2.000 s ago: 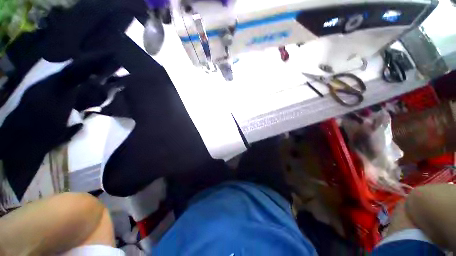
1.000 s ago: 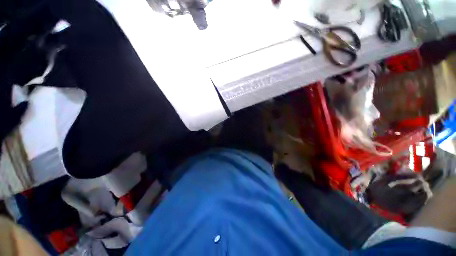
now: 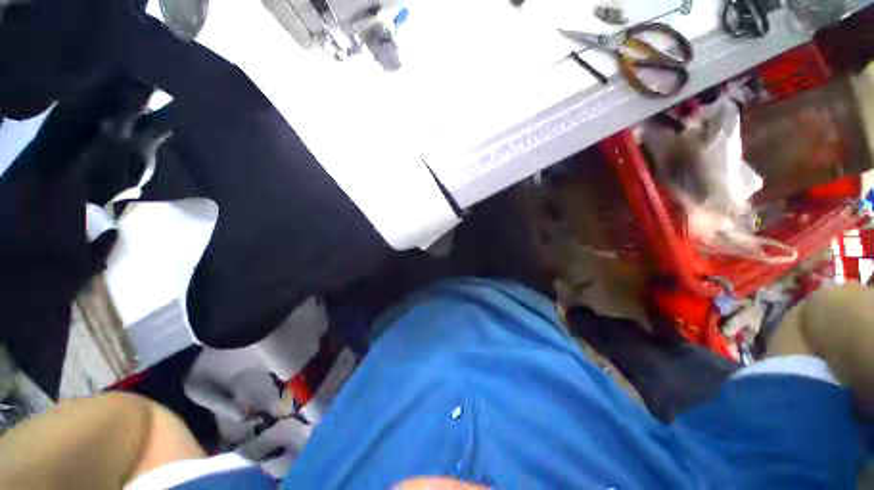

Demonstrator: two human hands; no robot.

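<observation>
A large black fabric panel (image 3: 273,206) lies left of the needle area and hangs over the table's front edge. A white band (image 3: 335,144) runs along its right side; I cannot tell whether it is cloth or machine bed. The presser foot area (image 3: 381,48) is at the top, with no hand at it. My bent arms show at the lower left and right edges, but neither hand can be made out. A small patch of skin at the bottom middle edge is too cut off to identify.
Open shears (image 3: 656,59) with brass-coloured loops lie right of the needle, beside a thin dark stick (image 3: 588,67). Black snips (image 3: 746,17) lie beyond. A ruler strip (image 3: 517,144) edges the table. A red crate (image 3: 656,211) holding a clear bag (image 3: 714,167) stands below it.
The view has tilted down, so most of the machine head has left the top. A patch of skin has appeared at the bottom middle. The cloth looks unmoved on the table.
</observation>
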